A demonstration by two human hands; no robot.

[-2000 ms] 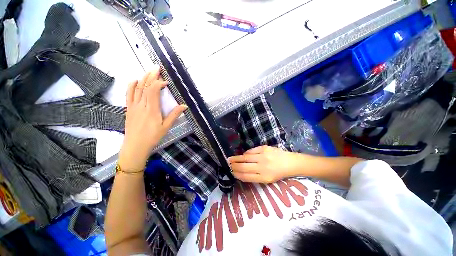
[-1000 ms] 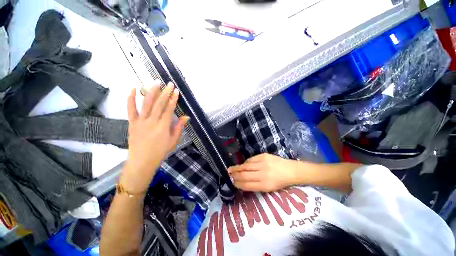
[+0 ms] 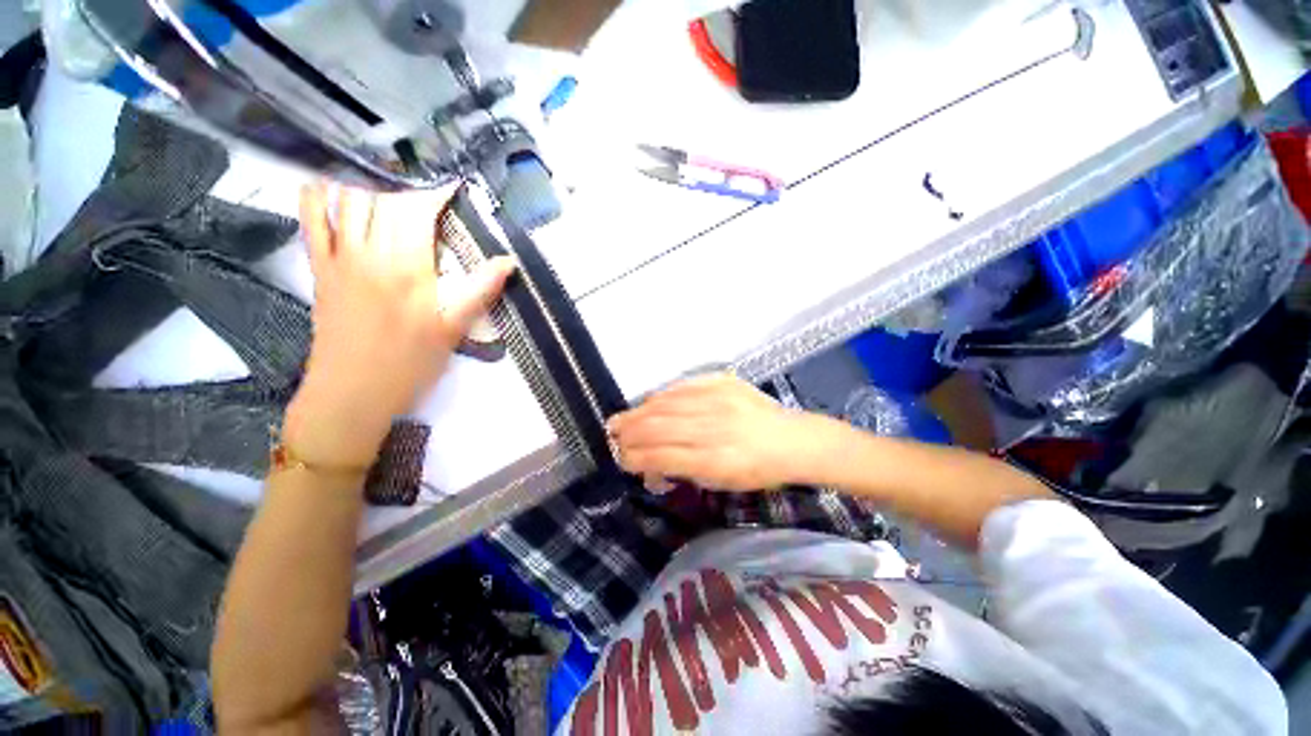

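A black zipper (image 3: 554, 309) with a pale line along it runs from the needle area of the sewing machine (image 3: 496, 151) down to the table's front edge. A grey checked fabric strip (image 3: 521, 352) lies along its left side. My left hand (image 3: 385, 281) is spread flat by the strip just below the machine, thumb on the fabric, fingers apart. My right hand (image 3: 705, 431) pinches the lower end of the zipper at the table edge. The tips of its fingers partly hide that end.
Grey cut strips (image 3: 187, 367) fan out on the left. Thread snips (image 3: 719, 176) and a black flat object (image 3: 798, 51) lie right of the machine. A measuring tape edges the table (image 3: 863, 309). A clear plastic bag (image 3: 1150, 309) and blue crate (image 3: 1071, 252) are at the right.
The zipper and strip have moved up towards the machine, with less hanging below the table. My right hand has moved up to the table edge. My left hand is nearer the machine. The view has shifted.
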